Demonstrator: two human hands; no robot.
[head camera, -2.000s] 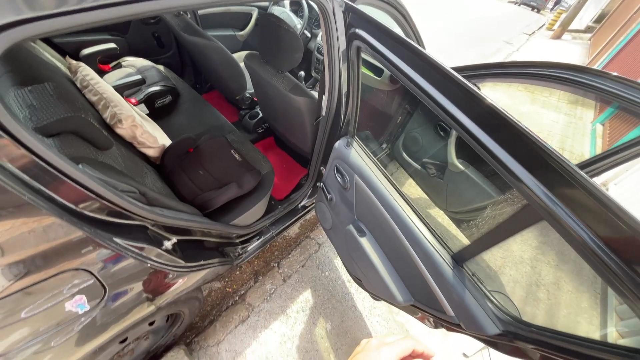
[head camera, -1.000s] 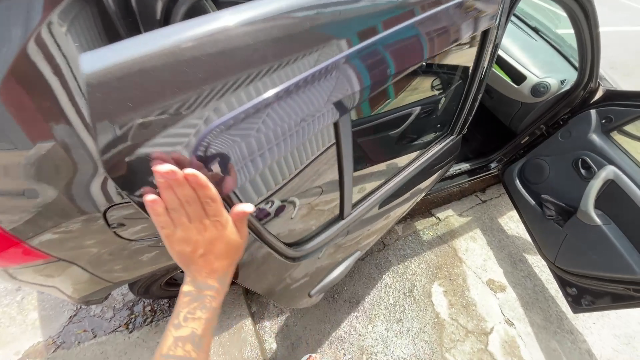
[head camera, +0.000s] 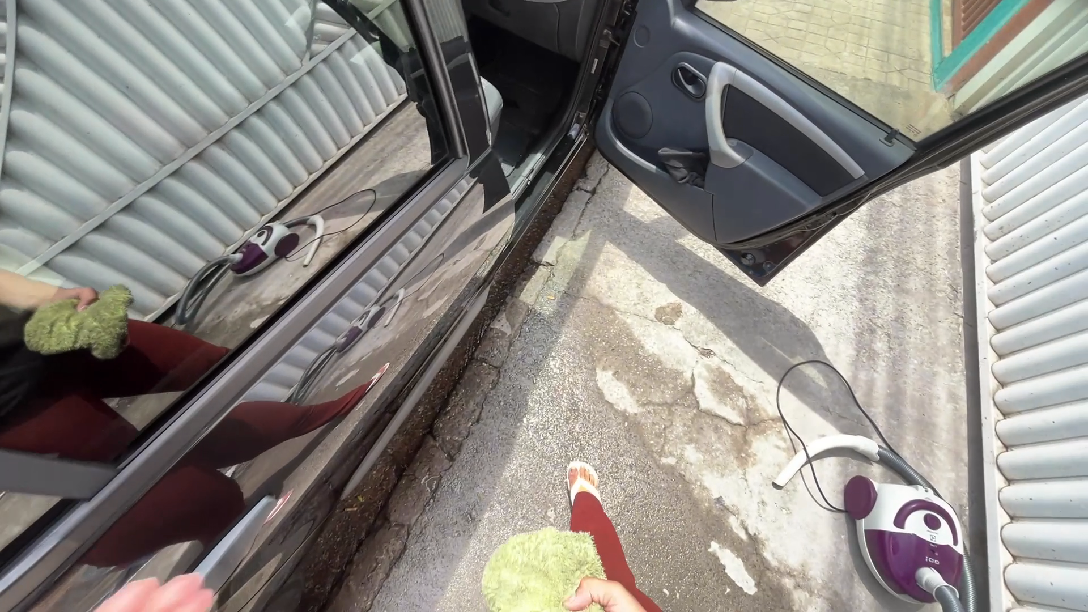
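At the bottom left edge, my left hand (head camera: 160, 593) is blurred and partly cut off beside the dark car's side; what its fingers do is unclear. My right hand (head camera: 602, 593) holds a fluffy light-green cloth or mitt (head camera: 541, 568) low in the view, above the pavement. The car's rear door (head camera: 374, 340) lies along the left, its window (head camera: 212, 153) reflecting me, the green cloth and a ribbed metal wall. Farther ahead, the front door (head camera: 765, 144) stands wide open, with its inner panel and grey pull handle (head camera: 722, 110) showing.
A purple and white canister vacuum cleaner (head camera: 909, 535) with a grey hose and white wand end (head camera: 824, 450) lies on the cracked concrete at the right. Behind it runs a ribbed metal wall (head camera: 1041, 382). My foot in a white sandal (head camera: 582, 480) is on the pavement (head camera: 544, 391).
The rear door stood open two seconds ago and now appears closed. My left hand, flat against it one second ago, is now off at the bottom edge. The green cloth has come into view.
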